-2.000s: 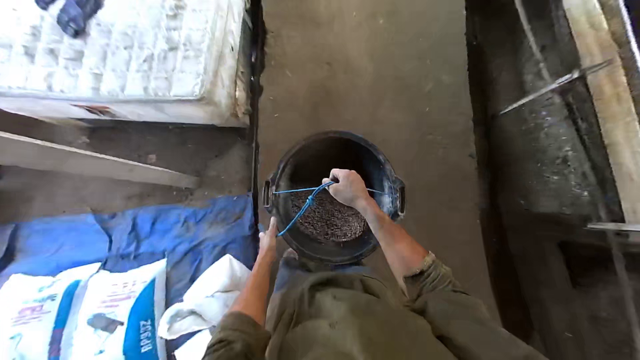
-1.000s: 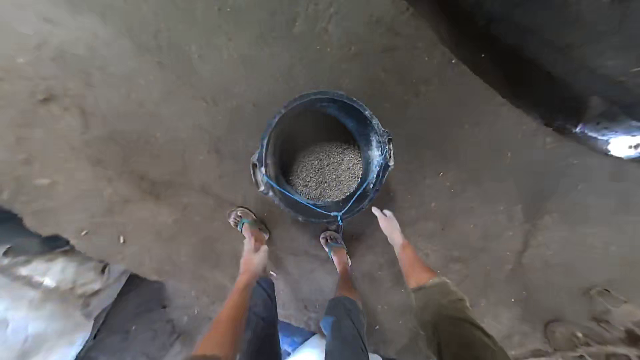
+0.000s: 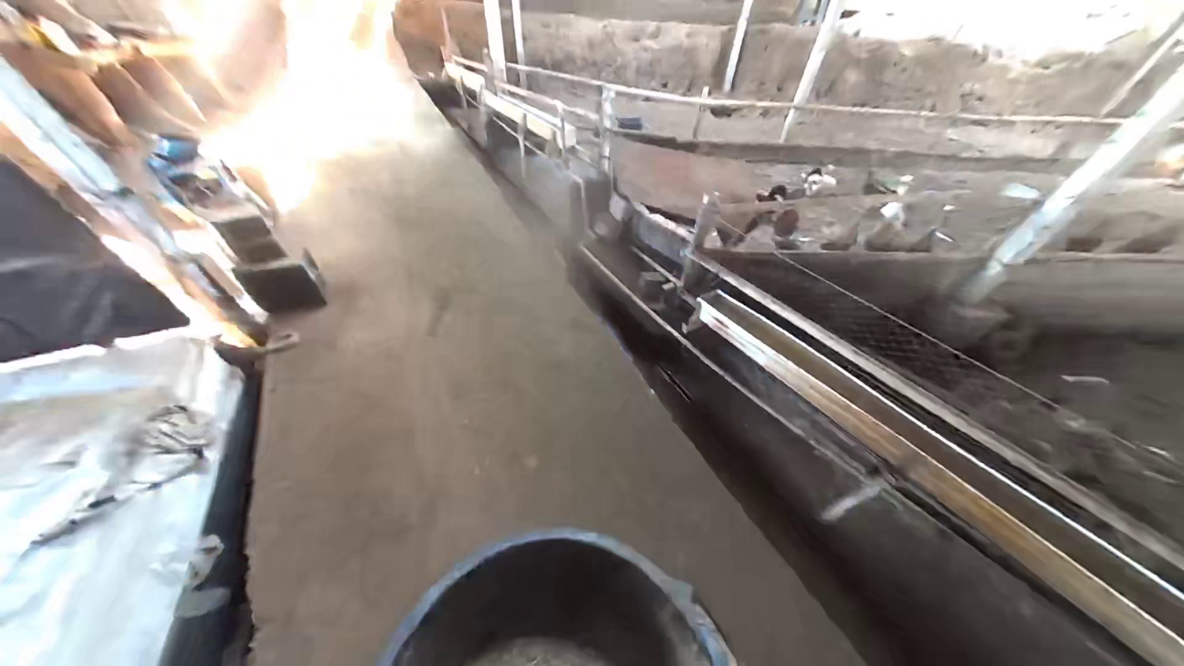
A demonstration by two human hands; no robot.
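A dark round bucket (image 3: 555, 592) with a worn bluish rim shows at the bottom middle of the head view, cut off by the frame's lower edge. Greyish granular material (image 3: 539, 652) is visible low inside it. Neither my left hand nor my right hand is in the picture, so whether they touch the bucket cannot be seen. The blue cord across the bucket is also out of view.
A concrete walkway (image 3: 444, 370) runs ahead. Along its right lie a dark channel, railings and a long metal trough (image 3: 888, 444); chickens (image 3: 786, 217) stand beyond. Pale sheeting (image 3: 102, 499) and dark blocks (image 3: 277, 277) line the left.
The view has swung up from the floor to the walkway ahead. Both hands, seen earlier near the bucket, have left the picture, and only the bucket's upper part remains visible.
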